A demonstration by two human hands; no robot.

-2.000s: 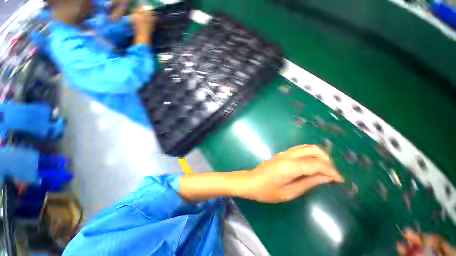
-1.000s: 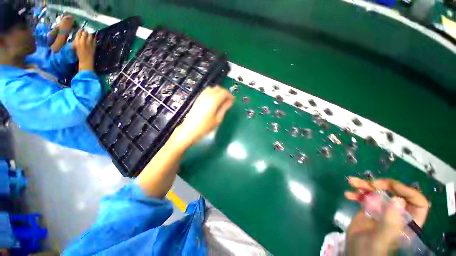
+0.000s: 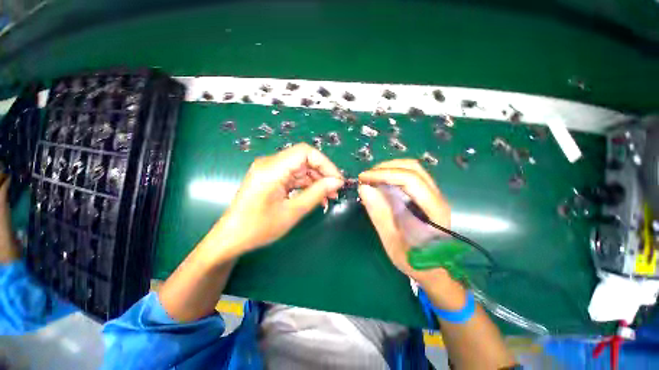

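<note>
My left hand (image 3: 271, 199) is at the centre, its thumb and fingers pinching a small dark electronic module (image 3: 350, 183). My right hand (image 3: 408, 209) wears a blue wristband and holds a dispensing syringe (image 3: 412, 225) with its front end at the module. The syringe's bright green cap (image 3: 438, 255) shows below the palm, with a black cable beside it. A clear air hose (image 3: 509, 315) runs from the cap to the lower right. The syringe tip is mostly hidden by my fingers.
Many modules (image 3: 365, 153) lie on the green bench and white strip (image 3: 498, 110). Stacked black trays (image 3: 137, 195) stand at left, beside another person's arm (image 3: 7, 224). At right are a grey controller box (image 3: 627, 155), a white label strip (image 3: 563, 140), white tissue (image 3: 623, 298) and red handles (image 3: 615, 350).
The view has swung round, so the trays now sit farther left. My left hand has left the tray edge and met my right hand at the centre, now with a module between its fingertips.
</note>
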